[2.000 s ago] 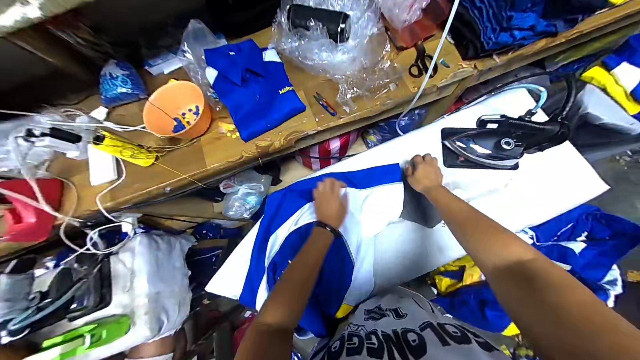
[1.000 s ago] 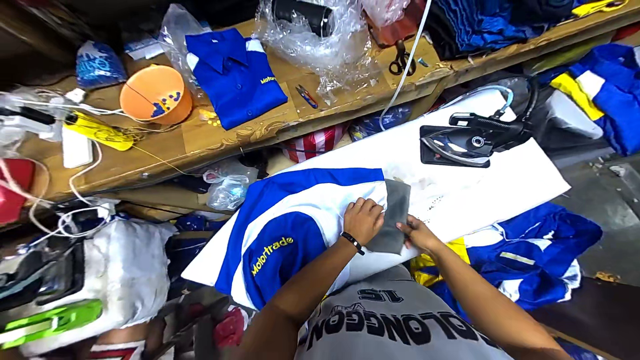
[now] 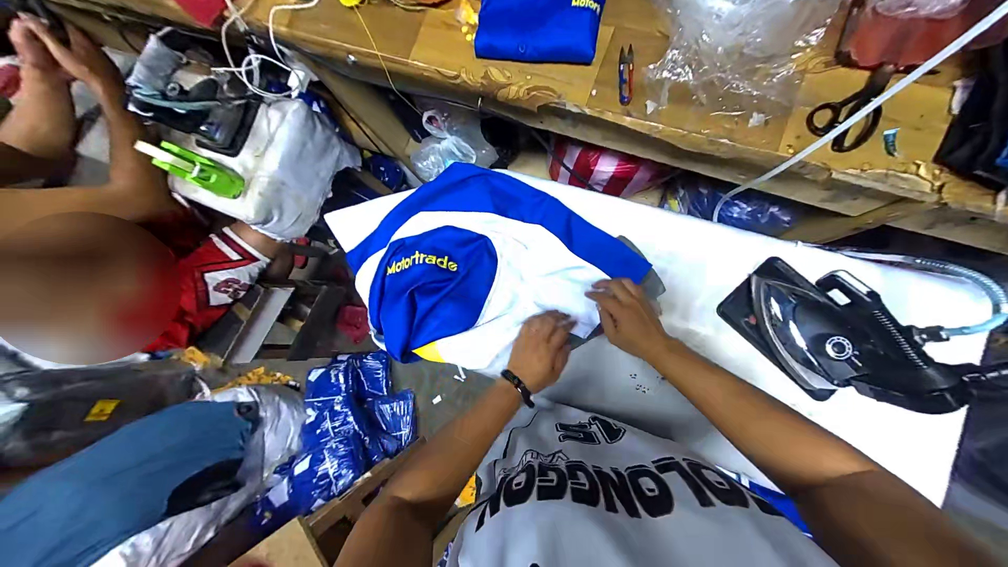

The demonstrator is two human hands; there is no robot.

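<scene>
A blue and white garment [image 3: 512, 252] with yellow lettering lies on the white ironing board [image 3: 685, 236]. At its lower right edge my left hand [image 3: 542, 350], a dark band at the wrist, has curled fingers on the white fabric. My right hand [image 3: 626, 315] touches the same edge just to the right, its fingertips on the cloth; whether either hand pinches it I cannot tell. Part of a grey piece [image 3: 652, 283] shows beneath the garment near my right hand. A black steam iron [image 3: 850, 339] rests on a dark pad [image 3: 776, 315] at the board's right.
Behind the board runs a wooden bench [image 3: 535, 87] with a folded blue shirt [image 3: 539, 31], thread snips [image 3: 626, 75] and scissors [image 3: 850, 114]. A white cord crosses at right. Another person [image 3: 118, 157] sits at the left beside a padded surface [image 3: 276, 165]. Blue plastic packages [image 3: 346, 425] lie below.
The grey piece lay exposed beside my hands a second ago; now the garment covers most of it. The view has swung left, bringing the other person into sight.
</scene>
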